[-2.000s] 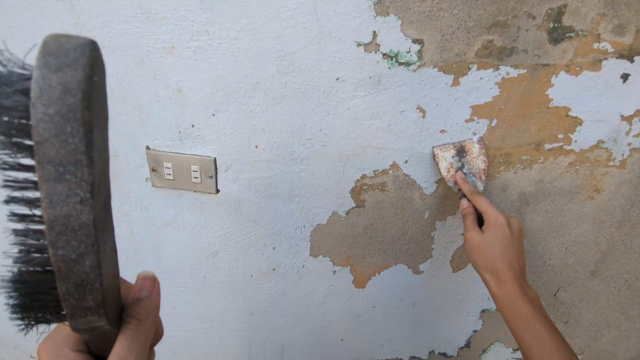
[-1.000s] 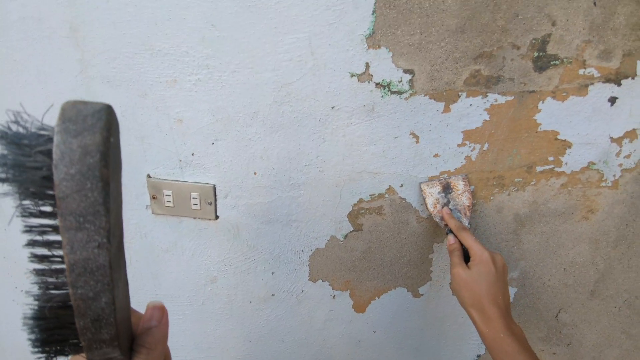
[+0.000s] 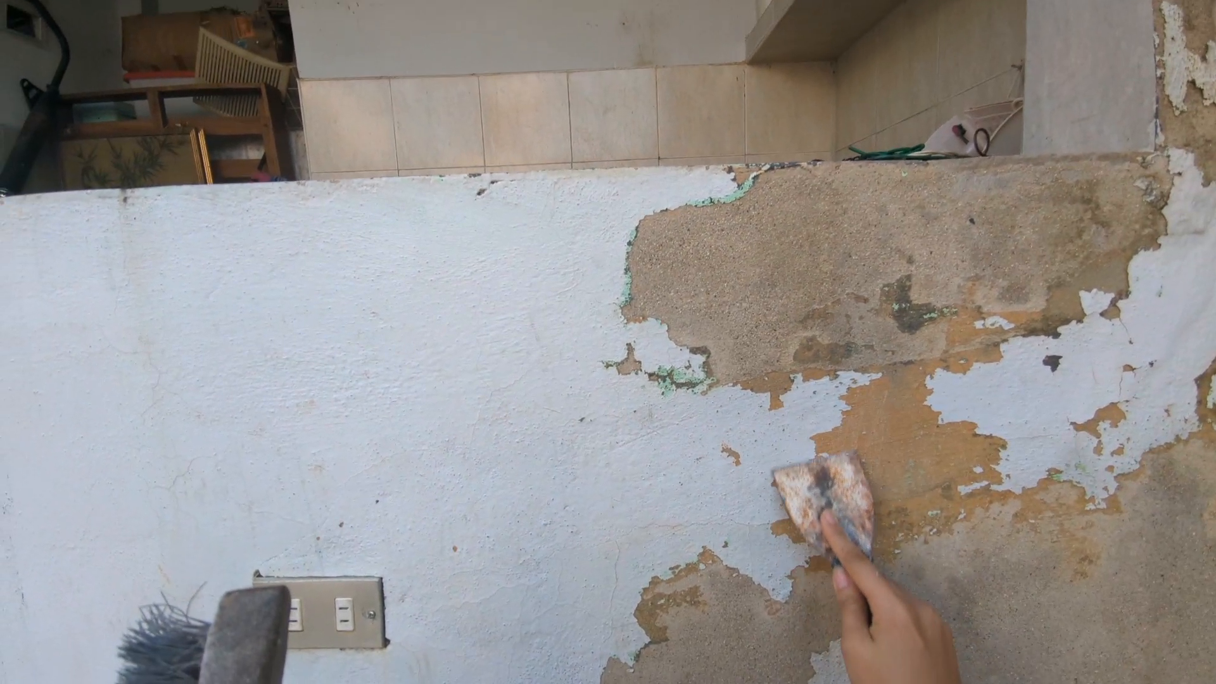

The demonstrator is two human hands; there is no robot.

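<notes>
My right hand grips a paint scraper by its handle, index finger laid along the back of the blade. The wide, paint-spattered blade lies against the wall, where white paint borders a bare ochre patch. At the lower left, the top of a wire brush shows, its dark bristles facing left. My left hand is out of the frame below it. Bare grey-brown plaster spreads over the upper right of the wall.
A metal outlet plate sits in the wall just right of the brush. Past the wall's top edge are a tiled wall, a wooden shelf with stored items at the left, and a green cord at the right.
The view has tilted up, bringing the wall's top edge in. My left hand, seen on the brush before, has left the frame. The scraper stays near the same paint edge.
</notes>
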